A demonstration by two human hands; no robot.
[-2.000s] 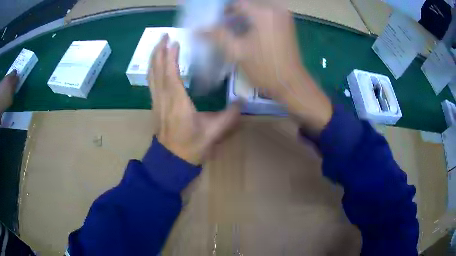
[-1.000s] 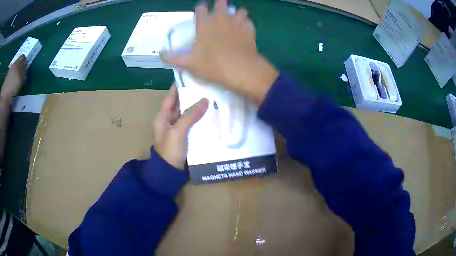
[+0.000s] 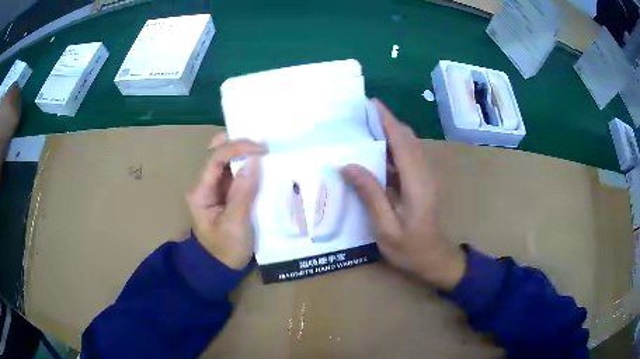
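A white retail box (image 3: 316, 210) with two pale devices printed over a black bottom band is held above the cardboard, front side up. Its white top flap (image 3: 295, 105) stands open at the far end, and a side dust flap (image 3: 375, 120) shows at the right of the mouth. My left hand (image 3: 228, 200) grips the box's left edge, thumb on the front. My right hand (image 3: 407, 200) grips the right edge, thumb on the front. The inside of the box is hidden.
An inner tray (image 3: 478, 105) with pale devices and a black cable lies on the green belt (image 3: 281, 35) at right. Closed white boxes (image 3: 165, 52) lie at left. Another person's hand (image 3: 8, 112) is at the far left. Printed cards (image 3: 523, 31) stand at upper right. Brown cardboard (image 3: 126, 210) covers the near surface.
My right hand has moved from the box's far end down to its right edge. The top flap now shows open. The belt items appear shifted left in view.
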